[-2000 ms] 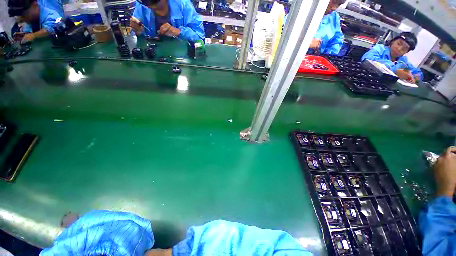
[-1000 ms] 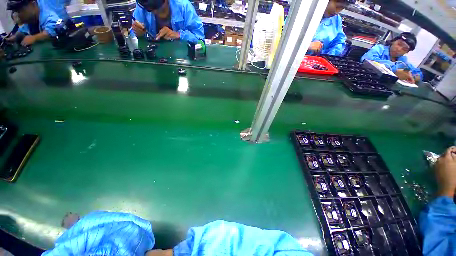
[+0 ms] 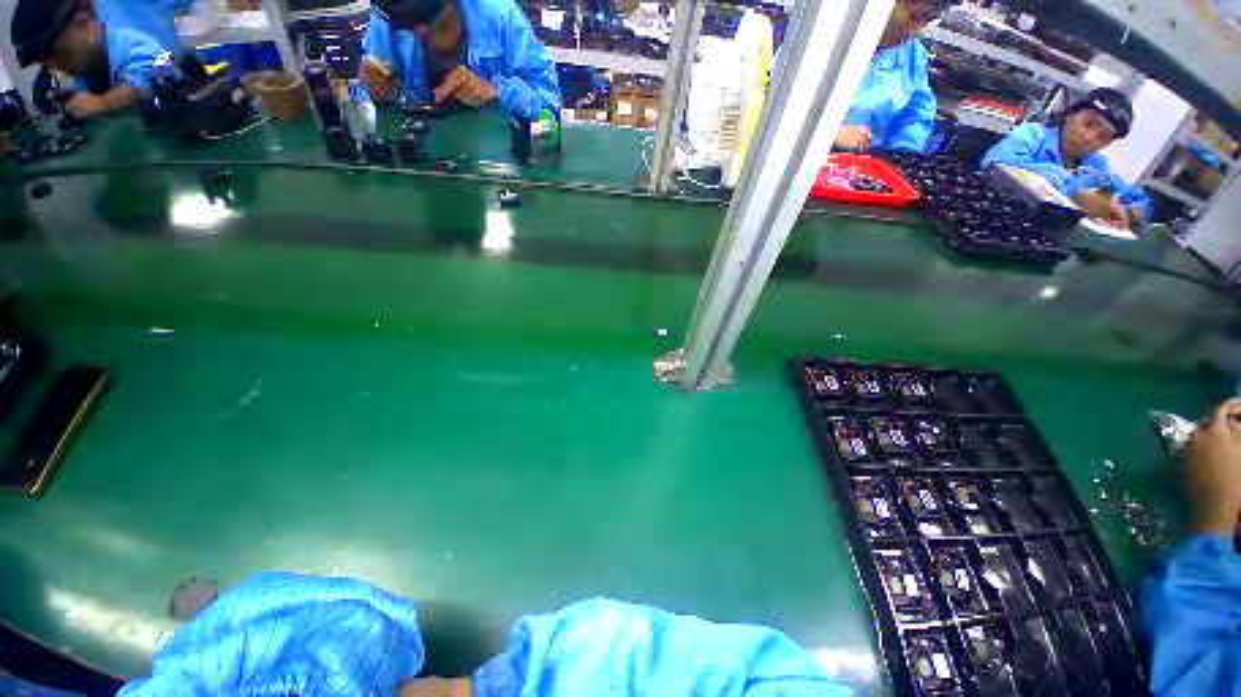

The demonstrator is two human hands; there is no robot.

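My two blue sleeves rest at the bottom edge, the left sleeve point(image 3: 279, 637) and the right sleeve point(image 3: 640, 651). A strip of skin, apparently my right hand or wrist point(image 3: 436, 686), shows between them, cut off by the frame edge. Its fingers are hidden. My left hand is not visible. Nearest in front is the green bench top point(image 3: 517, 504). A black parts tray point(image 3: 1000, 395) lies to the right, with small device units point(image 3: 874, 504) in its left pockets and empty pockets on its right side.
A metal post point(image 3: 769, 204) stands mid-bench. A dark slab with a gold edge point(image 3: 65, 429) lies at left. Another person's hand point(image 3: 1211, 470) is at the right edge by small shiny bits point(image 3: 1130, 517). Across are several workers, a red bin point(image 3: 867, 180) and dark trays point(image 3: 987, 218).
A small dark part and pale specks on the green surface's far portion have shifted right. The hands of the worker across have moved. My sleeves and the near tray look nearly unchanged.
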